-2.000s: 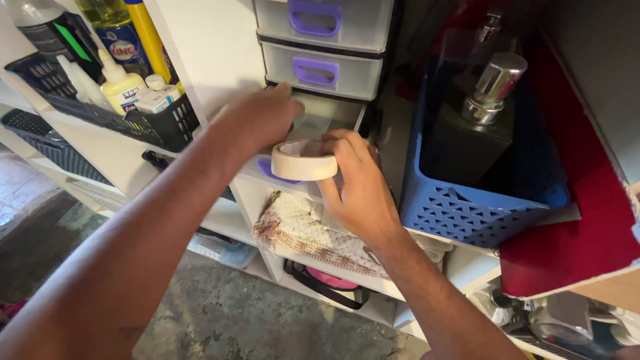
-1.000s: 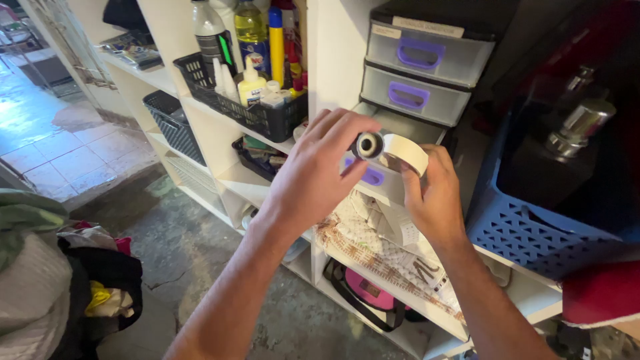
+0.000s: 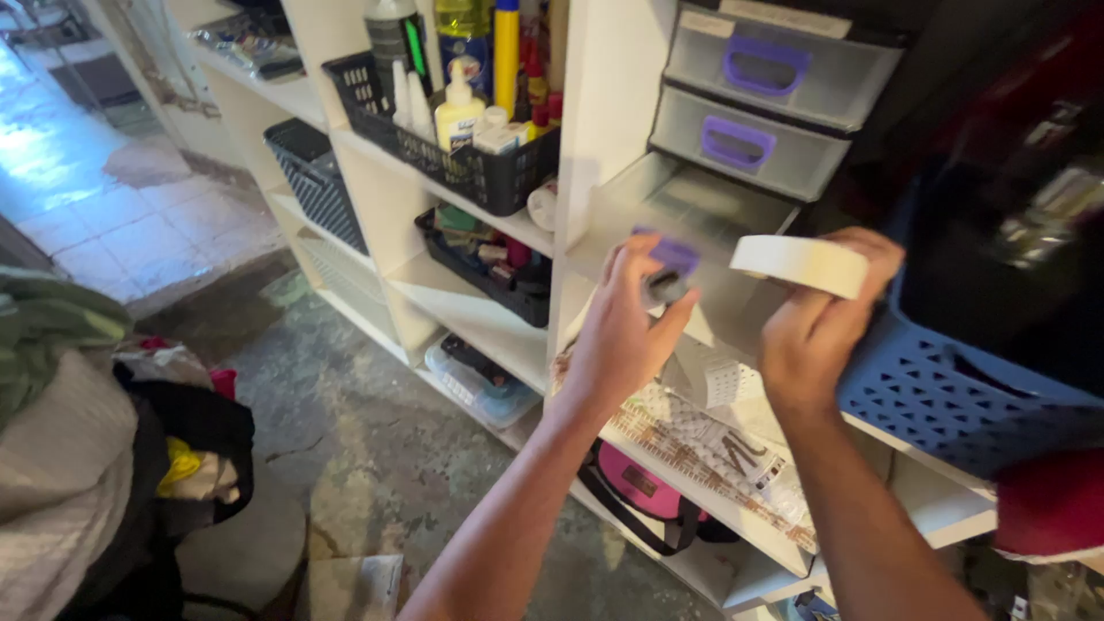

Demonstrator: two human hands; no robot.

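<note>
My right hand grips a roll of cream masking tape, its flat side nearly level. Between the thumb and fingers of my left hand is a small dark roll, blurred and partly hidden. Behind both hands a clear plastic drawer with a purple handle stands pulled out, below two closed drawers of the same unit. A patterned cloth and a clear plastic packet lie on the shelf under the drawer.
A blue perforated basket stands on the right. To the left, white shelves hold a black basket of bottles and glue, and another black basket of small items. A pink and black bag sits low down. Clothes are heaped at far left.
The two hands have moved apart; a second ago the dark roll and the tape were side by side. The tape has tilted flatter. The view has shifted left since two seconds ago.
</note>
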